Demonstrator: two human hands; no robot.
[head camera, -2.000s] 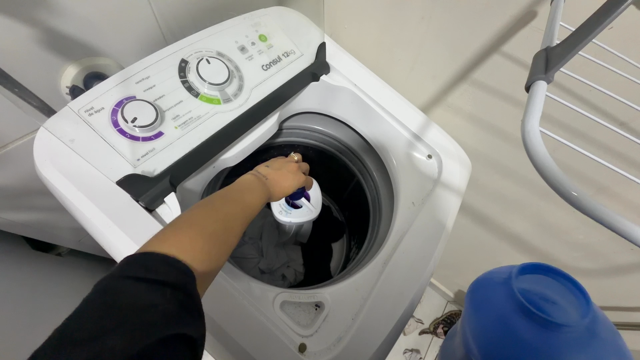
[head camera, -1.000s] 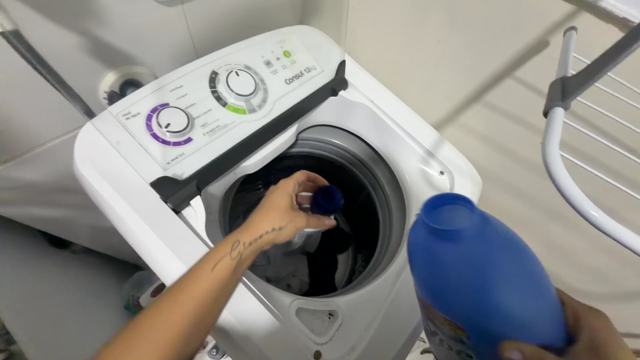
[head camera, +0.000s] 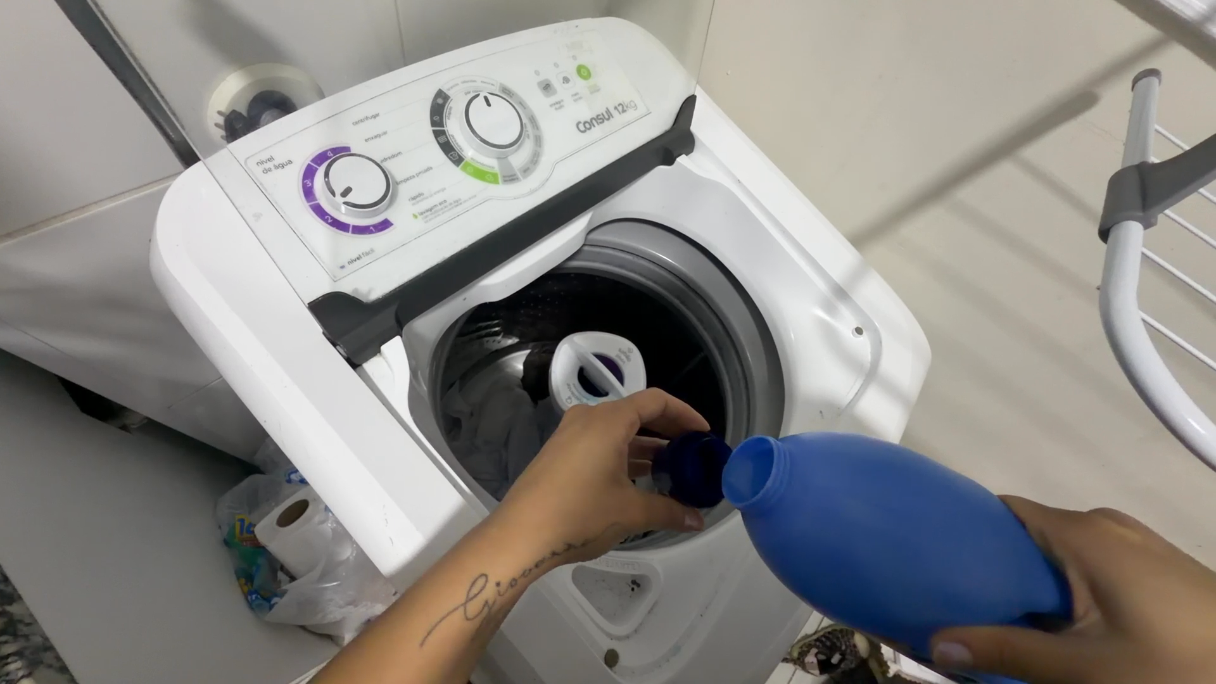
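Note:
My left hand (head camera: 617, 475) holds a dark blue bottle cap (head camera: 695, 469) over the front of the open washing machine tub. My right hand (head camera: 1083, 589) grips a blue plastic bottle (head camera: 893, 532), tilted so that its open mouth meets or nearly meets the cap; whether liquid flows cannot be seen. Behind my left hand, the white agitator top (head camera: 597, 369) with a purple centre stands in the tub. Light, wet-looking clothes (head camera: 489, 427) lie at the tub's left side. The white top-load washing machine (head camera: 836, 332) has its lid raised against the control panel (head camera: 446, 142).
A white drying rack (head camera: 1126, 285) stands at the right by the wall. On the lower left, a plastic bag with a paper roll (head camera: 294, 522) sits beside the machine. A patterned object (head camera: 836, 655) lies on the floor below the bottle. A drain fitting (head camera: 261, 100) is behind the machine.
The blue bottle has tipped toward the cap, and its mouth and the cap have come together over the tub's front edge. Two seconds ago one hand was at the agitator top.

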